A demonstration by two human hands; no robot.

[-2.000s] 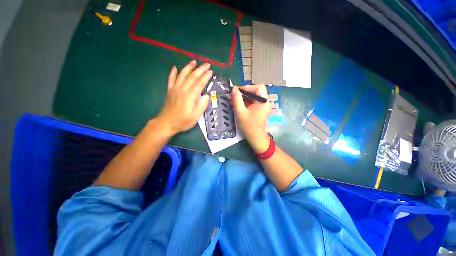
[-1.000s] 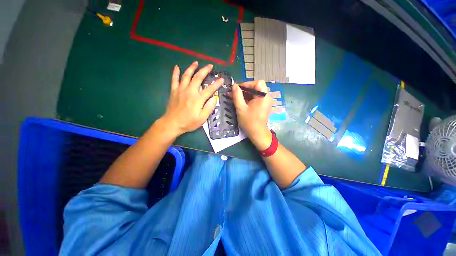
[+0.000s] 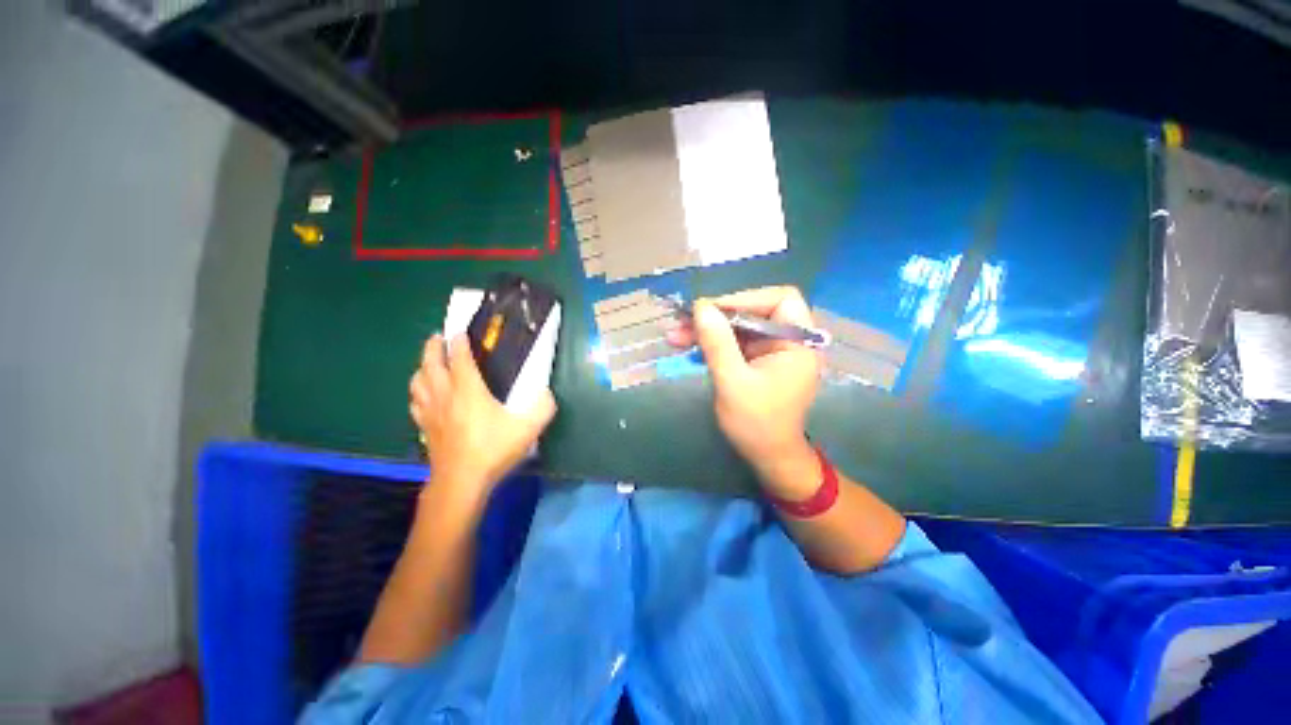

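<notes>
The dark housing (image 3: 513,329) with a small yellow-orange patch lies on a white pad (image 3: 537,371) at the left of centre. My left hand (image 3: 472,414) rests over its lower part, fingers around the left side, and hides much of it. My right hand (image 3: 758,361) holds the thin tweezers (image 3: 758,327), whose tips point left over the small beige-grey adhesive pieces (image 3: 630,323) on blue film. The tips are blurred; I cannot tell whether they hold a piece. The large adhesive strip sheet (image 3: 636,191) with its white blank part lies just behind.
Blue film (image 3: 1041,269) lies on the green bench mat at right, with strip pieces (image 3: 859,350) beside it. Bagged sheets (image 3: 1229,269) lie far right. Blue bins (image 3: 238,567) stand at the front edge. A yellow item (image 3: 307,232) lies far left.
The view has turned right. My right hand with the tweezers has left the housing and moved over the small pieces. My left hand has shifted to the housing's lower left, and the housing now lies turned.
</notes>
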